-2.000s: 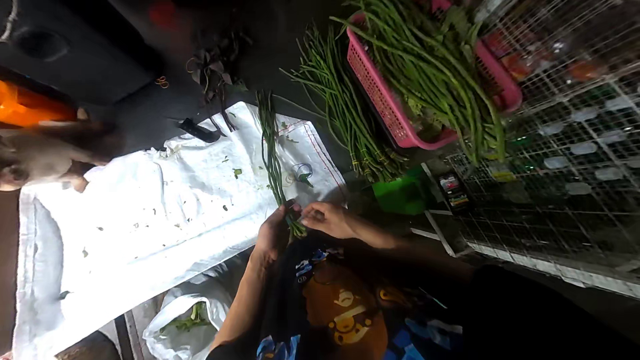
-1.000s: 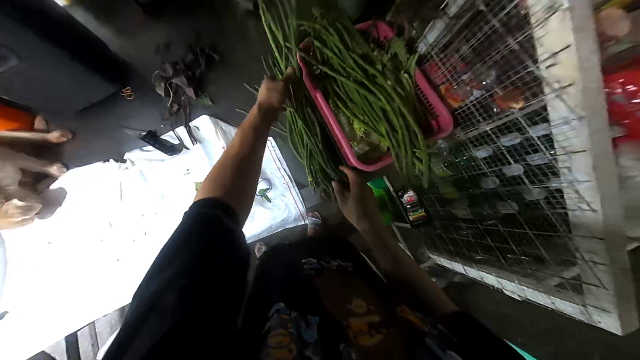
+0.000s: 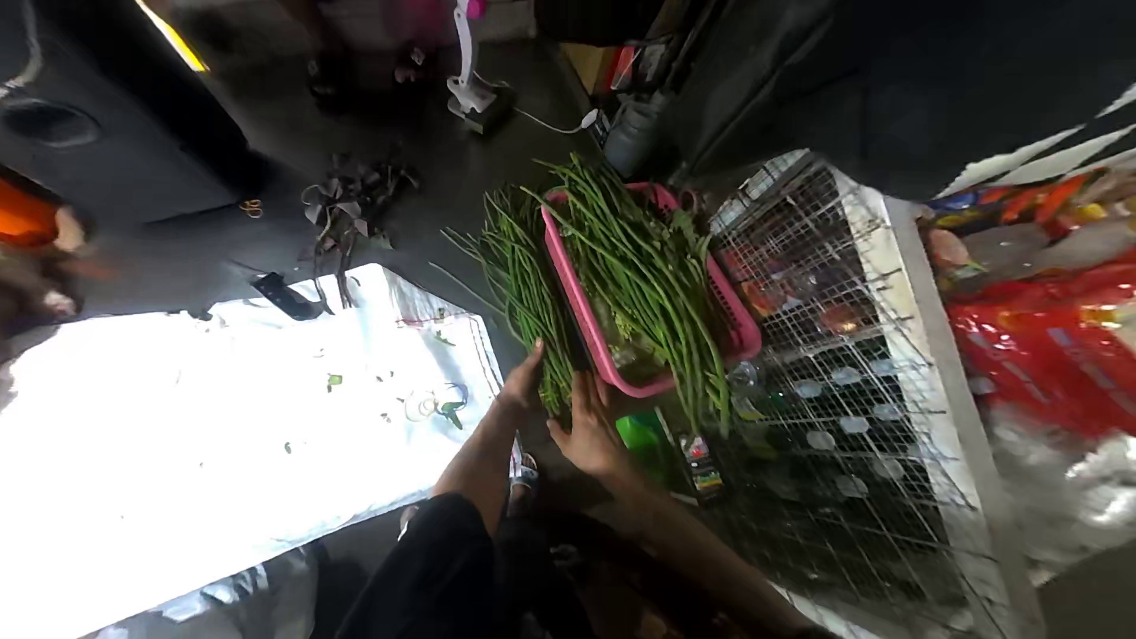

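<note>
A pile of long green beans (image 3: 524, 275) lies on the dark floor beside a pink plastic basket (image 3: 581, 311). More long beans (image 3: 648, 284) fill the basket, their ends hanging over its near rim. My left hand (image 3: 524, 382) touches the left side of the floor pile near its lower end. On the other side of that end is my right hand (image 3: 587, 435), fingers stretched out between the pile and the basket's near corner. Neither hand is plainly closed around the beans. A white woven sheet (image 3: 266, 426) with scattered leaf bits is spread at the left.
A wire rack (image 3: 825, 417) with bottles stands right of the basket, with red plastic packages (image 3: 1056, 346) beyond. Dark leafy stems (image 3: 342, 213) and a black object (image 3: 288, 297) lie by the sheet's far edge. A small orange-handled item (image 3: 252, 209) is farther off. Another person's hand (image 3: 58, 302) shows at left.
Two seconds ago my hands held a small bunch of beans over the sheet. They moved right to the floor pile; my left hand has since come down from its far end to its near end.
</note>
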